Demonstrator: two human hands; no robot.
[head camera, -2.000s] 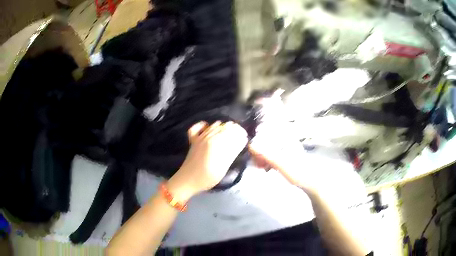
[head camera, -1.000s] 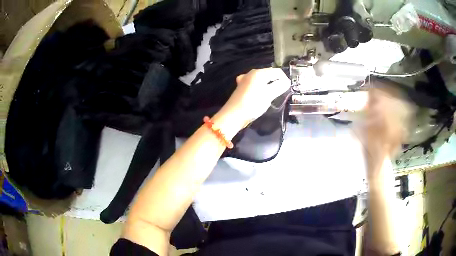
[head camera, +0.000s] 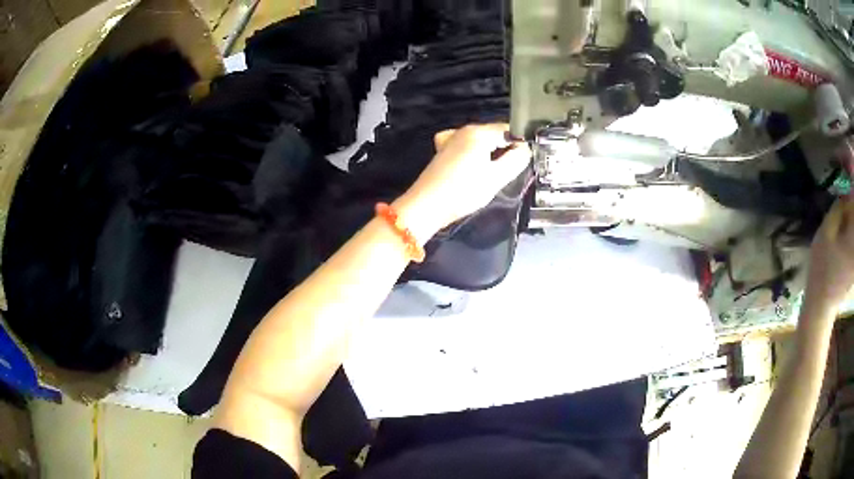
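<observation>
My left hand (head camera: 473, 178), with an orange bracelet, has its fingertips at the left end of the sewing machine head (head camera: 552, 75), holding a black panel (head camera: 478, 257) with a shiny face and rounded corner. The panel's edge lies at the presser foot area (head camera: 557, 154); the needle itself cannot be made out. My right hand (head camera: 836, 248) is at the far right edge, partly cut off, raised to the machine's right end. What its fingers touch is unclear.
A row of ribbed black panels (head camera: 440, 103) lies left of the machine. A carton (head camera: 208, 47) with black panels stands at the left. A pale tube (head camera: 749, 154) curves across the machine front. A white tabletop (head camera: 524, 327) lies below.
My right hand has moved from the machine front out to the far right edge. My left hand moved onto the panel at the presser foot and stays there. The camera view has shifted.
</observation>
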